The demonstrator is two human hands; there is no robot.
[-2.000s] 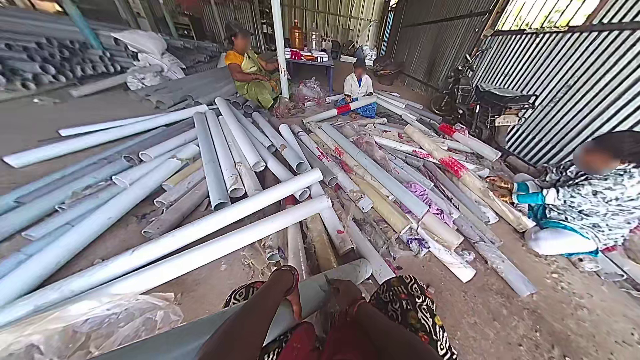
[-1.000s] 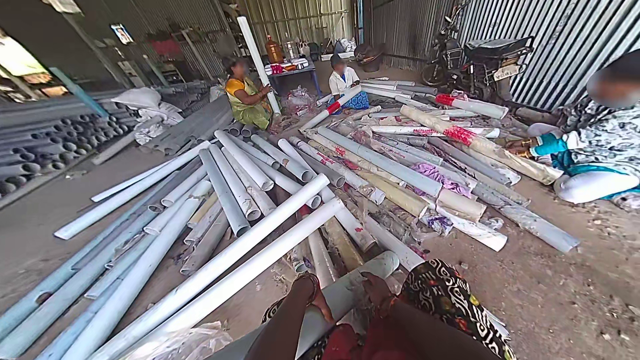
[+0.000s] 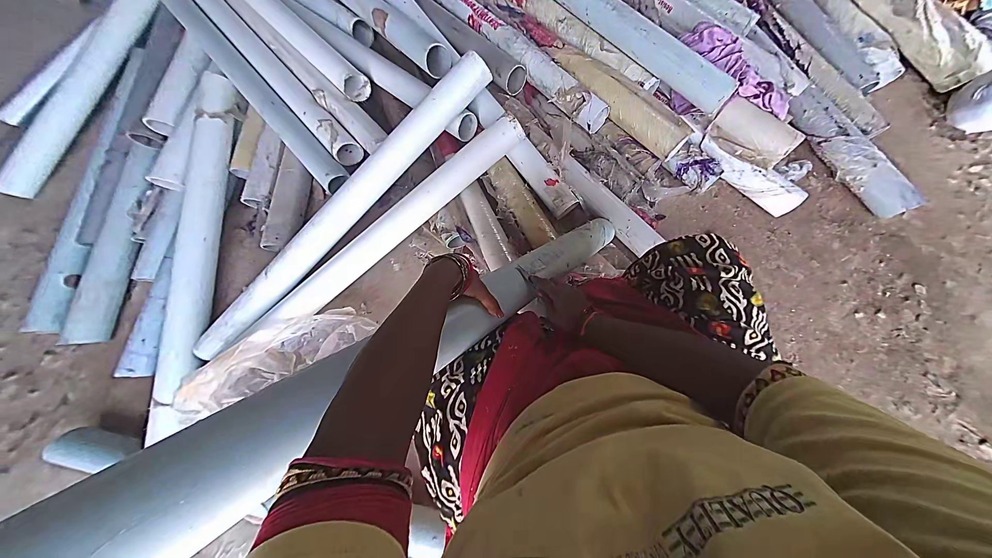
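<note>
A long grey plastic pipe (image 3: 310, 403) lies slanting across my lap, from the lower left up to the middle of the view. My left hand (image 3: 477, 293) rests on its side, thumb and fingers spread along the surface. On the pipe's other side, nearer its far end, my right hand (image 3: 559, 302) touches it with the fingertips; its palm side is hidden. Dark marks show on the pipe beside that hand. Just beyond, two white pipes (image 3: 372, 186) lie side by side over the heap.
Many grey and white pipes (image 3: 201, 225) lie heaped ahead and to the left. Plastic-wrapped pipes (image 3: 628, 101) and a purple cloth (image 3: 732, 66) are at the upper right. Crumpled clear plastic sheeting (image 3: 287, 349) lies by my left arm. Rough ground (image 3: 868, 310) shows at the right.
The view has tilted down, so the other people and the motorcycle are out of sight. Both hands stay at the grey pipe.
</note>
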